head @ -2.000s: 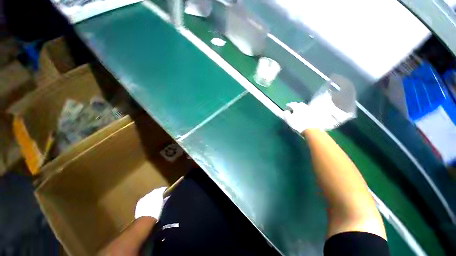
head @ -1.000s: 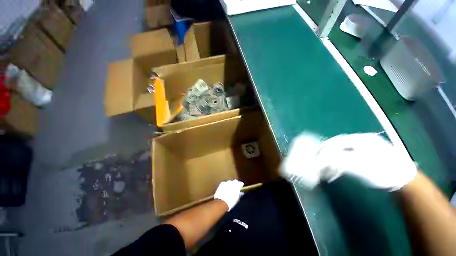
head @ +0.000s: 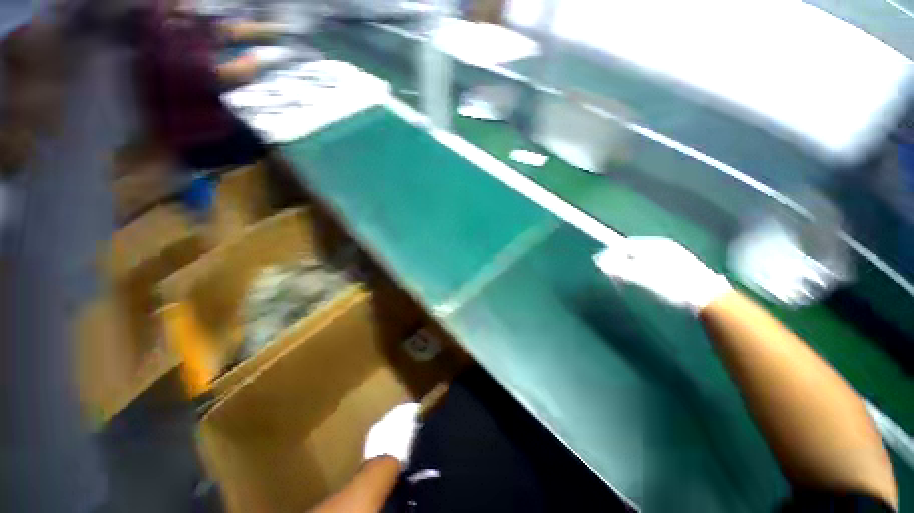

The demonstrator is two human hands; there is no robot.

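Observation:
My right hand (head: 661, 271), in a white glove, is over the bench (head: 541, 331) by the white rail (head: 491, 180); it looks empty, fingers extended, but is blurred. A pale, see-through plastic housing (head: 787, 263) lies on the green belt beyond it, apart from the hand. Another pale housing (head: 581, 132) and a small flat white part (head: 528, 158) are farther up the belt. My left hand (head: 393, 433), gloved, is closed at the near rim of the open brown carton (head: 291, 431). A white square with a round pattern (head: 421, 344) shows inside; loose part or print, I cannot tell.
A neighbouring carton (head: 236, 266) holds blurred grey-green parts (head: 286, 301) and has an orange flap (head: 188, 349). At the far left, a person (head: 185, 85) stands by a white board with small parts (head: 306, 97). A post (head: 436, 80) rises by the rail.
The view has swung right and up the line since one second ago. My right hand has moved from the bench's near edge to the rail. My left hand remains at the carton rim.

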